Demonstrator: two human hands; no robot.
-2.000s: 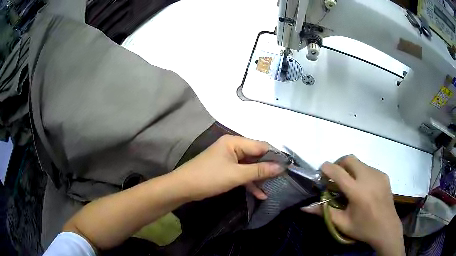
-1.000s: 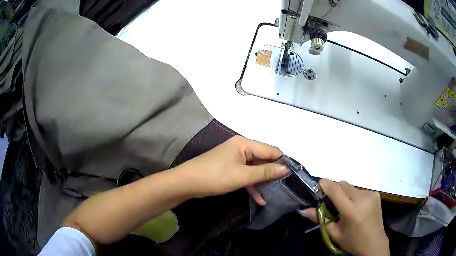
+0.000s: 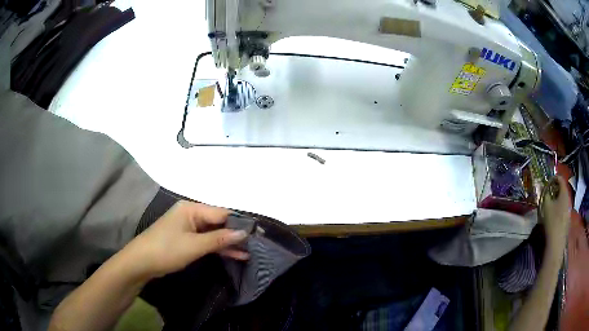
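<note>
My left hand [image 3: 187,239] pinches the turned edge of the striped grey lining [image 3: 261,265], which joins the dark brown panel [image 3: 155,210] at the table's front edge. The grey-khaki panel [image 3: 71,161] spreads to the left. A green piece [image 3: 139,317] shows below my left forearm. My right hand [image 3: 555,200] is at the far right, beside a small box [image 3: 481,178]. It is blurred, with a dark ring shape at its fingers; whether it holds the scissors I cannot tell.
The white sewing machine [image 3: 323,22] stands behind, its presser foot [image 3: 231,90] over the throat plate. A small scrap [image 3: 316,157] lies on the white table [image 3: 381,187]. Dark brown cloth [image 3: 77,45] lies at the back left, a pale cloth piece [image 3: 484,239] below the box.
The view has swung right. My right hand has moved away from the lining to the far right, and the scissors have left the cloth. My left hand still pinches the lining.
</note>
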